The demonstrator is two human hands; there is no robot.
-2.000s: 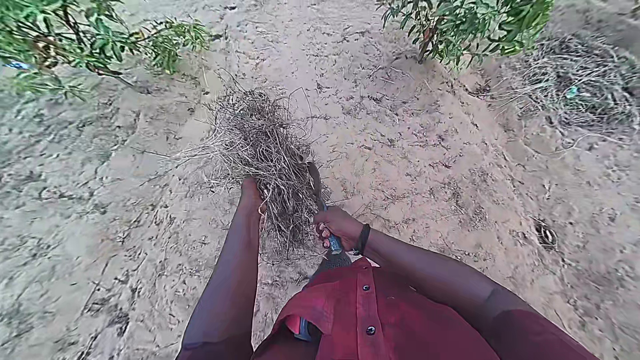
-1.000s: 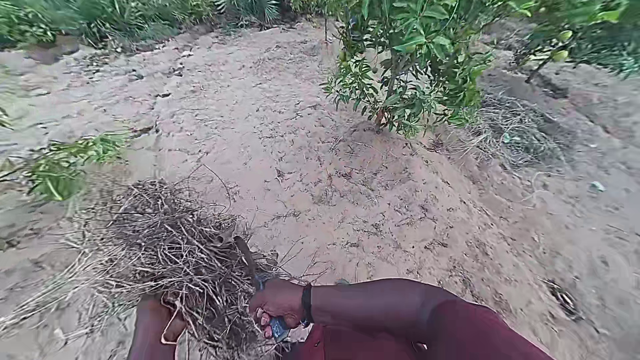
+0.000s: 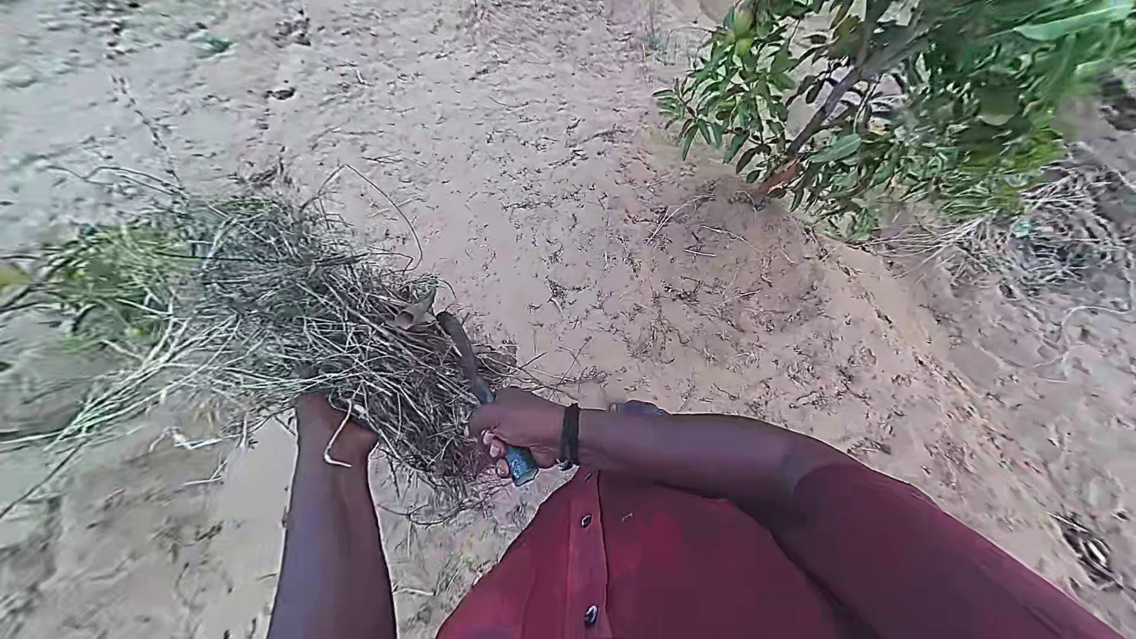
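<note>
A large bundle of dry twigs and grass stalks (image 3: 311, 302) is carried at the left, in front of my body. My left hand (image 3: 333, 426) is under its near side, gripping it; the fingers are hidden in the stalks. My right hand (image 3: 515, 430), with a dark band at the wrist, is shut around the blue handle of a hand tool (image 3: 460, 346). The tool's dark, narrow upper part lies against the bundle's right side, and its full shape cannot be told.
A leafy shrub or small tree (image 3: 790, 164) stands at the upper right, with a heap of dry brush (image 3: 1047, 226) beyond it. Green leaves (image 3: 115, 275) show behind the bundle at the left. Sandy ground (image 3: 550, 204) with scattered twigs surrounds me.
The view has shifted over the ground, and the shrub now appears larger at the upper right. Both hands keep their holds on the bundle and the tool.
</note>
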